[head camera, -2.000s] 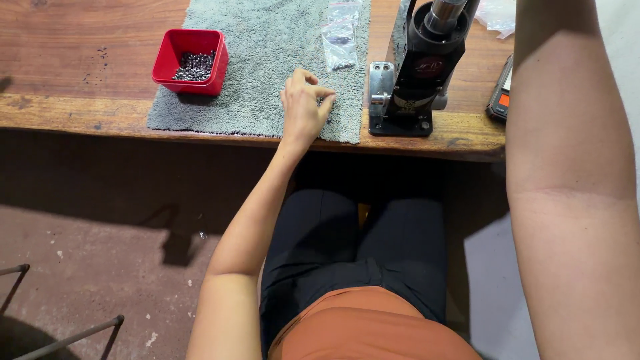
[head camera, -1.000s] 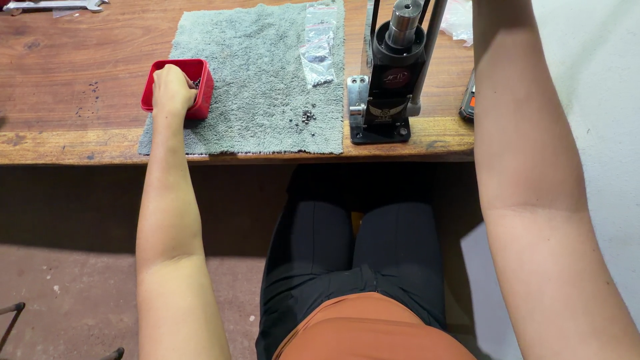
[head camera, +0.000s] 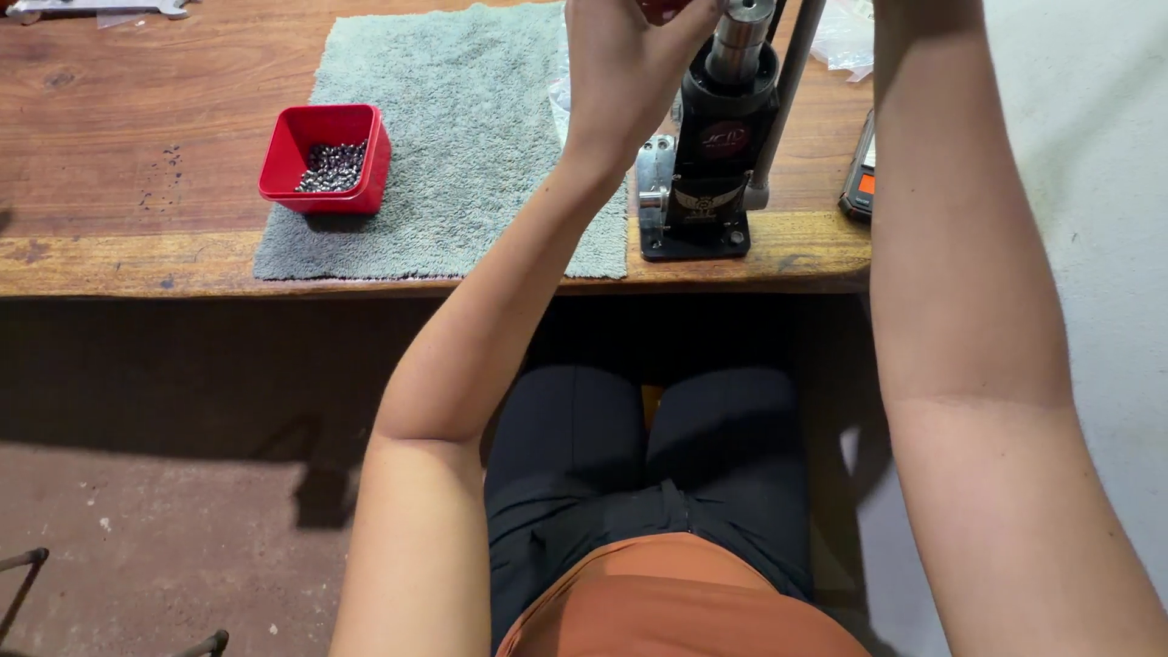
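Observation:
My left hand (head camera: 630, 68) is at the top edge of the head view, beside the steel ram of a black bench-mounted press (head camera: 712, 164). Its fingertips are cut off or hidden, and a small part of something dark red shows by the thumb; whether it is held cannot be told. My right forearm runs up the right side, and the right hand lies beyond the frame. A red plastic tub (head camera: 370, 173) with many small dark metallic pellets (head camera: 333, 168) stands on the left part of a grey-green towel (head camera: 456, 137).
The press has a metal lever (head camera: 794, 100) on its right side. A dark device with an orange patch (head camera: 858, 182) lies at the table's right. Clear plastic bags (head camera: 844, 36) lie behind it. An open-end wrench (head camera: 100, 7) is at the back left. Dark specks dot the wooden table (head camera: 119, 119).
My left hand has moved from inside the red tub to the right and up, beside the press top. Before that it was over the towel's right part. The right arm remains raised.

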